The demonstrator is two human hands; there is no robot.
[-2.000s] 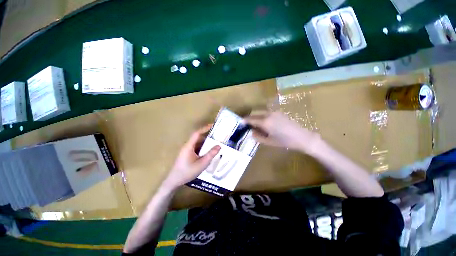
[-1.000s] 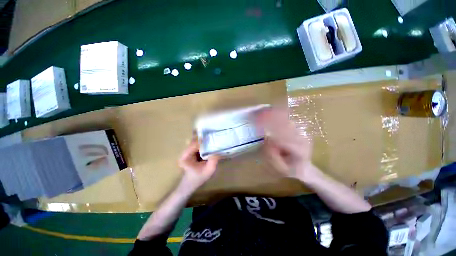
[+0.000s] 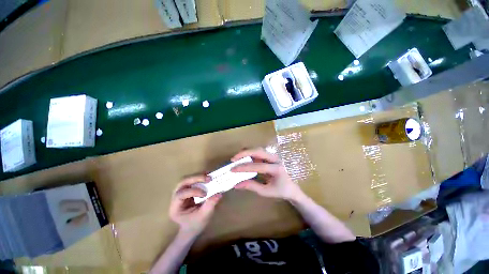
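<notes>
A white box is held edge-up over the cardboard-covered ledge, its narrow side facing me. My left hand grips its left end. My right hand grips its right end. The fingers hide both ends, and the large faces cannot be seen. A stack of grey-white sleeves lies at the left, with a product picture and black band on its end face. An open white tray with a dark item and pale parts sits on the green belt.
Closed white boxes sit at the belt's left. Another open tray is at the right. Pale sheets stand behind the trays. A gold-brown can lies on the ledge. White bits dot the belt. Narrow upright pieces stand on the far ledge.
The held box, earlier open and part-covered by its picture sleeve, now shows only a narrow white side. The view has shifted, so belt items appear lower and further left. Both hands still hold the box.
</notes>
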